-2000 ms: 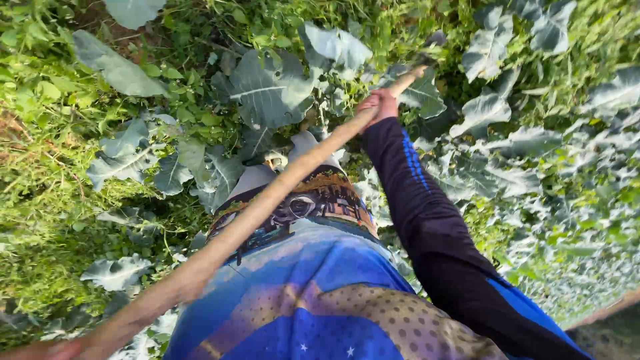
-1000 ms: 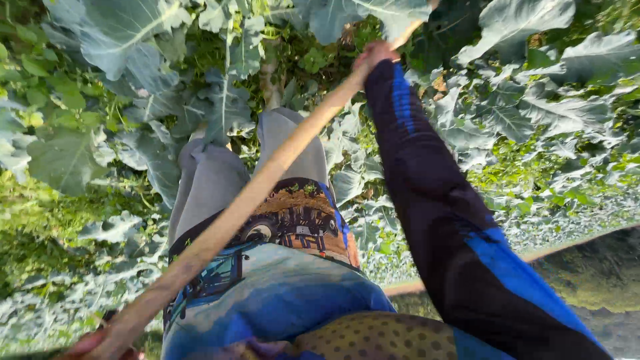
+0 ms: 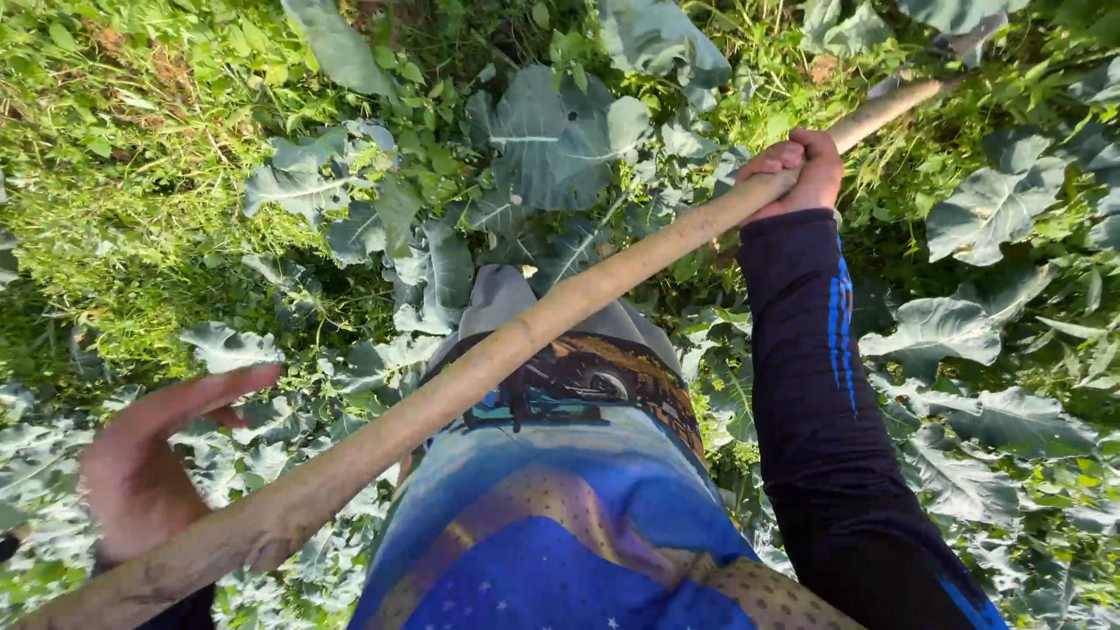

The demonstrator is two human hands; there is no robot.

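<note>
A long wooden pole [image 3: 560, 315] runs diagonally from the lower left corner to the upper right, across the front of my body. Near its upper end my right hand [image 3: 798, 173] is closed around it, in a dark sleeve with blue stripes. My left hand [image 3: 157, 464] is off the pole, beside its lower part, with fingers apart and nothing held. A grey metal piece [image 3: 888, 85] partly shows by the pole's far end, amid the weeds; whether it is fixed to the pole I cannot tell.
Broad blue-green leaves of brassica plants [image 3: 551, 136] grow in front of my legs and on both sides. Dense low weeds [image 3: 131, 219] cover the ground at the upper left. My grey trousers [image 3: 499, 297] show below the printed shirt [image 3: 560, 525].
My left hand, on the pole's lower end one second ago, has let go and opened beside it. My right hand still grips the upper part. The view has shifted.
</note>
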